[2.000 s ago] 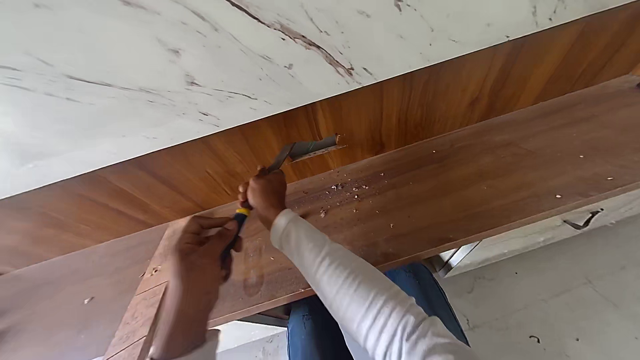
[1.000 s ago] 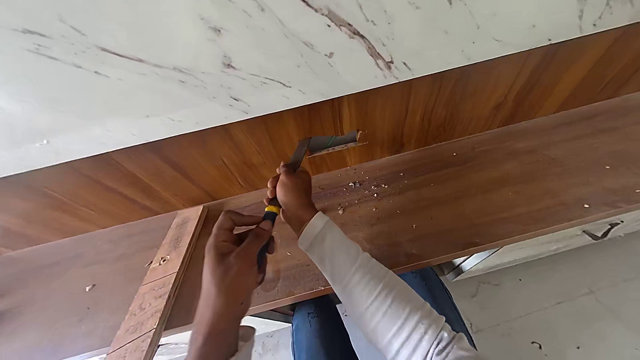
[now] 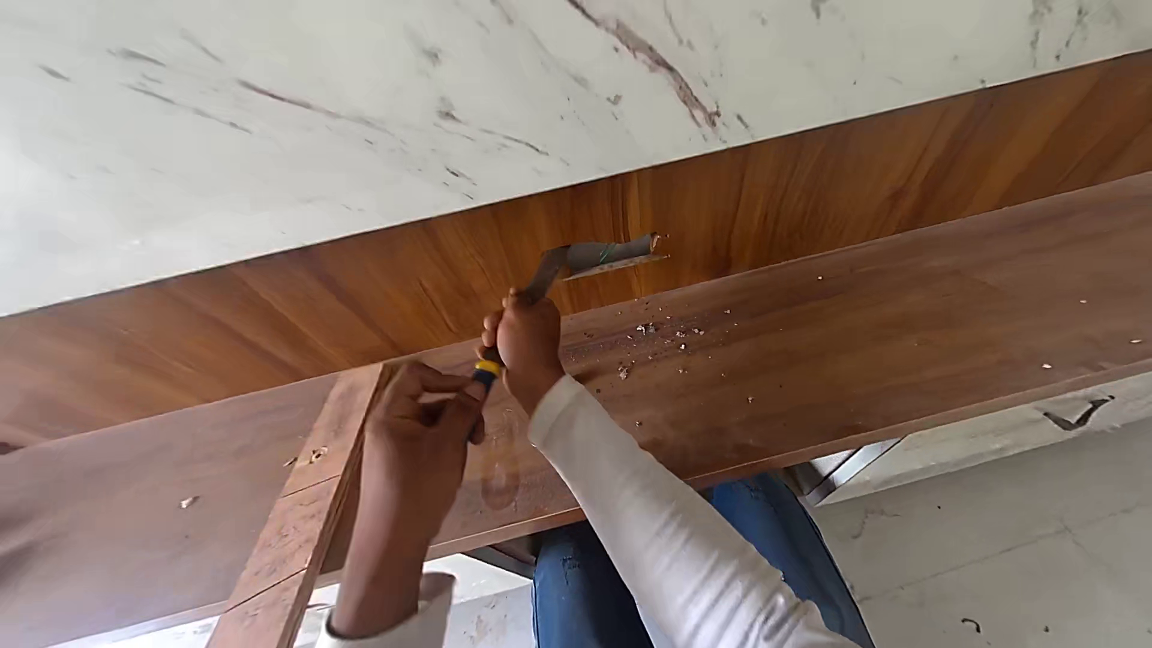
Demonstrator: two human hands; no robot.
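A hand tool with a flat metal blade [image 3: 545,272] and a blue and yellow handle [image 3: 487,371] slants up to the left end of a narrow cutout [image 3: 612,256] in the wood-grain panel. Its exact kind cannot be told, and the blade's tip is hidden at the cutout. My left hand [image 3: 418,423] holds the handle between thumb and fingers. Higher up, my right hand [image 3: 531,337] is closed around the tool, near the base of the blade. A grey surface with a green mark shows inside the cutout, whose right end looks rough.
Chips and dust [image 3: 661,337] lie on the brown board [image 3: 828,333] below the panel. A jointed wooden strip [image 3: 301,504] crosses the board at left. White marbled surface [image 3: 360,117] borders the panel above. My knees in blue jeans [image 3: 585,585] are under the board's front edge.
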